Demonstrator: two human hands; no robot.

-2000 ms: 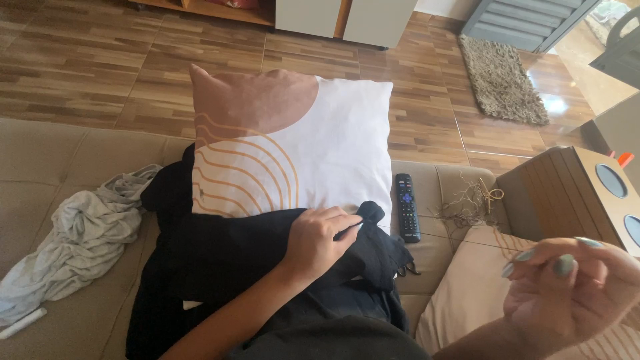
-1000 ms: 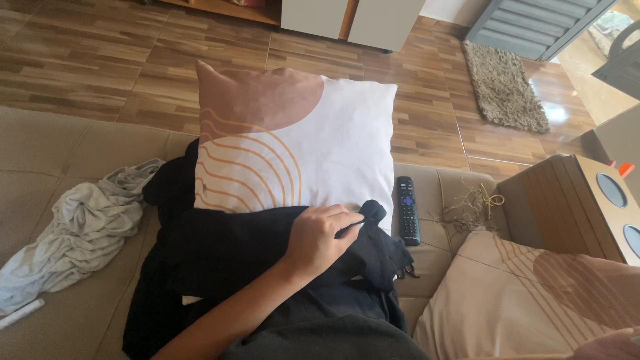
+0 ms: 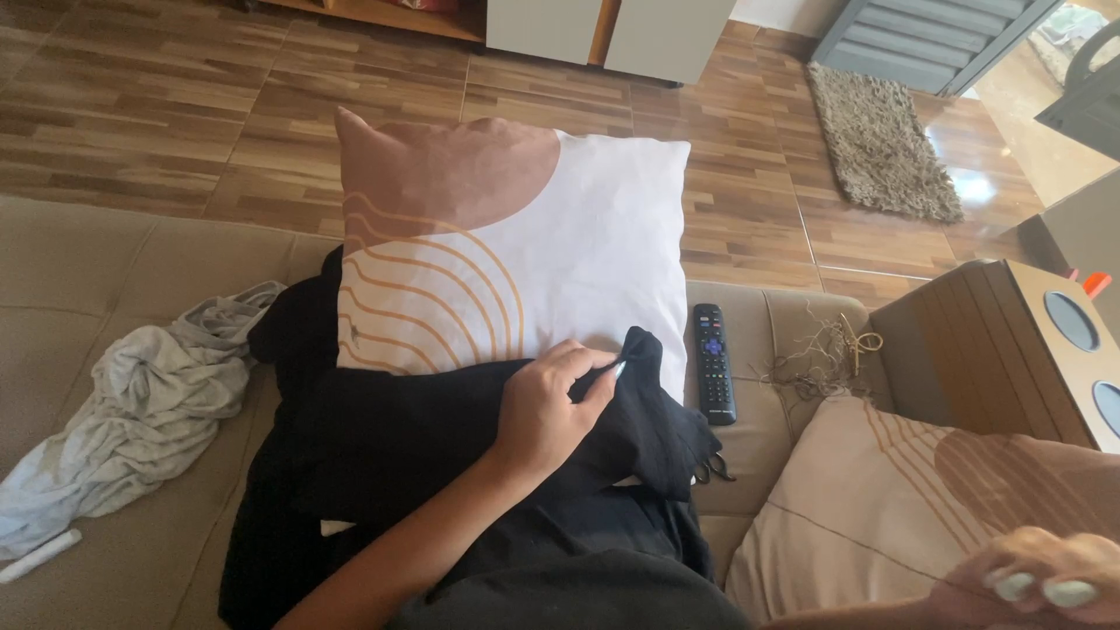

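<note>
My left hand [image 3: 556, 402] pinches a raised fold of black fabric [image 3: 643, 350] between thumb and forefinger. The fabric lies bunched over my lap and over the lower edge of a white and brown cushion [image 3: 604, 219] with orange curved lines. At the lower right is my right hand [image 3: 1032, 573], blurred, its fingers curled. A thin dark line, seemingly thread [image 3: 857, 538], runs to it across a second cushion [image 3: 822, 481]. Whether a needle is there cannot be seen. Dark scissors handles [image 3: 717, 470] poke out beside the black fabric.
On the beige sofa [image 3: 70, 254] lie a crumpled grey cloth [image 3: 166, 394] and a white stick-like object [image 3: 39, 556] at left. A remote control [image 3: 715, 363] and tangled threads [image 3: 814, 350] lie at right, near a box-like stand with round recesses [image 3: 1032, 350]. Beyond are a cabinet and a shaggy rug [image 3: 875, 140].
My right hand was raised at the right two seconds ago, out of view one second ago, and is now low at the right edge. My left hand keeps its pinch on the black fabric.
</note>
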